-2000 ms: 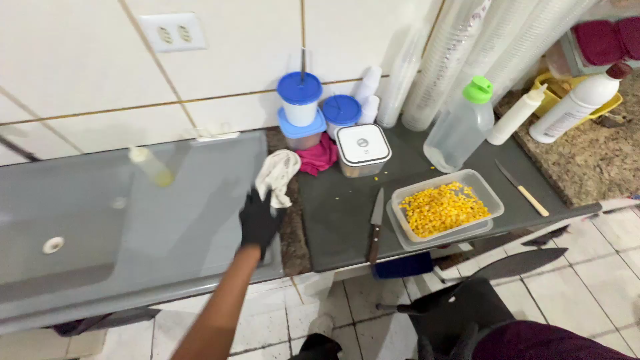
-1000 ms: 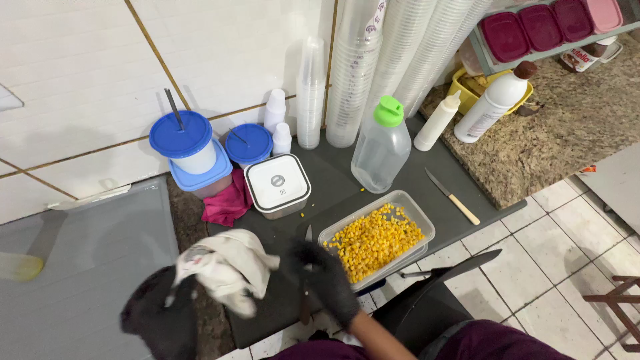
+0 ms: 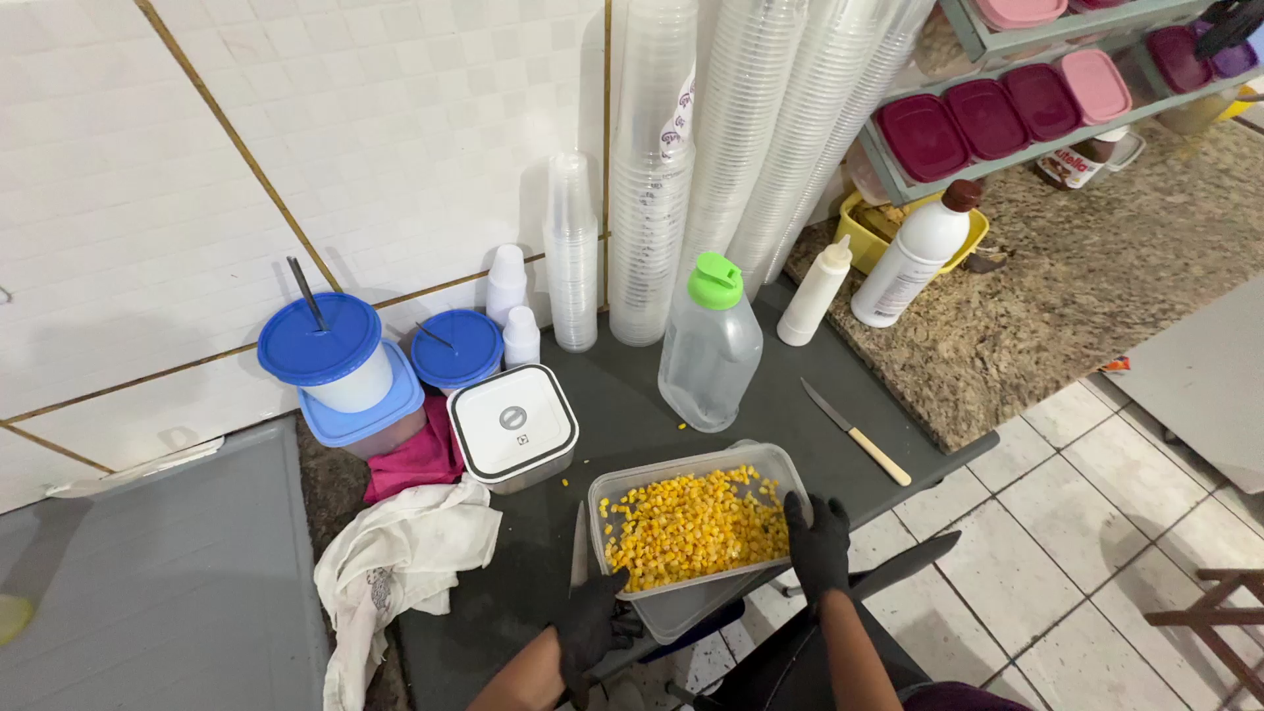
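A clear plastic container (image 3: 775, 459) of yellow corn kernels (image 3: 691, 528) is near the dark counter's front edge, partly over a plastic lid (image 3: 681, 607). My left hand (image 3: 592, 622), in a black glove, is at its front left corner; my right hand (image 3: 820, 548), also gloved, grips its right side. A knife (image 3: 580, 553) lies left of the container, its handle hidden by my left hand. The white cloth (image 3: 395, 553) lies crumpled on the counter at the left. A knife with a cream handle (image 3: 874, 454) lies to the right.
Behind the container stand a green-capped plastic jug (image 3: 711, 365), stacked clear cups (image 3: 652, 247) and a white-lidded box (image 3: 513, 425). Blue-lidded tubs (image 3: 321, 341) stand at the left, beside the grey sink (image 3: 168, 583). A squeeze bottle (image 3: 815, 296) and a white bottle (image 3: 913, 262) stand right.
The white cloth, held over the sink side earlier, now lies on the counter, released. Both hands have come to the corn container. The view has shifted right.
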